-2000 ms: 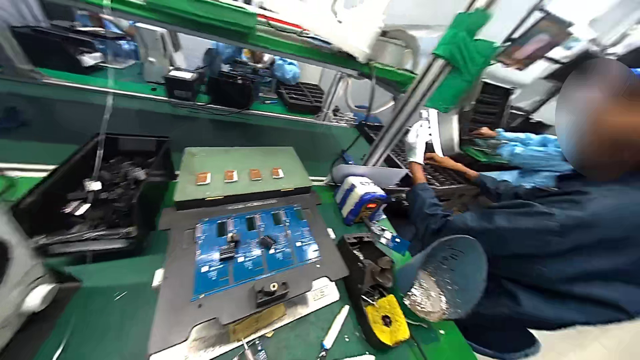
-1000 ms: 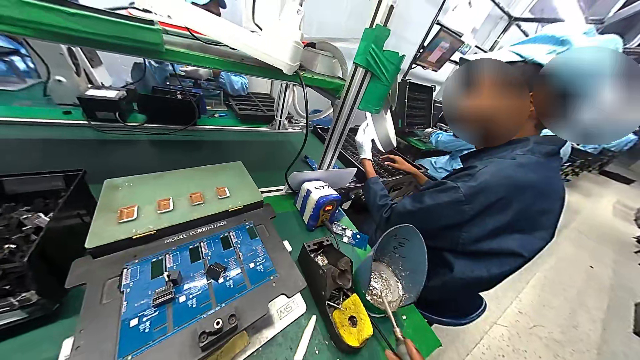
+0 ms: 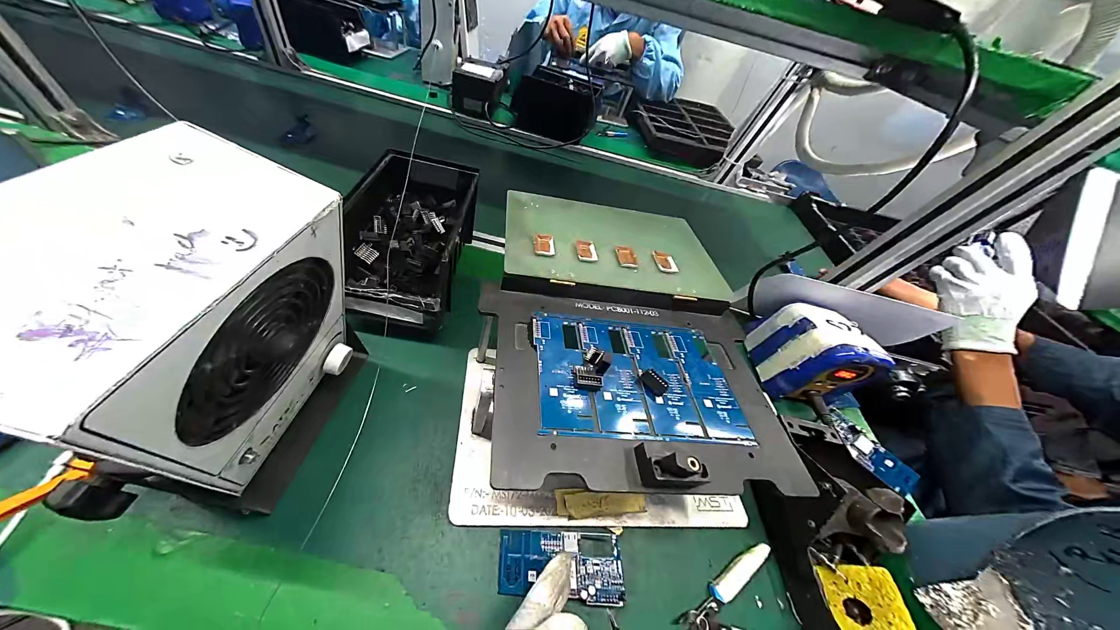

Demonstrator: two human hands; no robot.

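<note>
At the bottom edge, my left hand point(image 3: 547, 599), in pale finger coverings, touches the lower edge of a small populated blue circuit board point(image 3: 516, 564); most of the hand is cut off, so its grip is unclear. My right hand is out of view. Above the board, a black fixture point(image 3: 542, 468) holds a blue circuit board panel point(image 3: 569, 416). Loose black pin connectors point(image 3: 654, 382) lie on the panel. Behind it is the fixture's raised green lid point(image 3: 612, 219) with several copper-coloured pads. White-handled cutters or pliers point(image 3: 739, 573) lie right of the small board.
A white fan unit point(image 3: 166, 201) stands left, beside a black bin point(image 3: 350, 302) of connectors. At right are a blue-and-white soldering station point(image 3: 809, 350), a yellow sponge point(image 3: 862, 595) and a blue container point(image 3: 1059, 560) of solder waste. A co-worker's gloved hand point(image 3: 984, 284) is beyond the metal post.
The view has swung left. A hand with a tool was at the blue container one second ago; it is not there now. My left hand and the small board have come into view.
</note>
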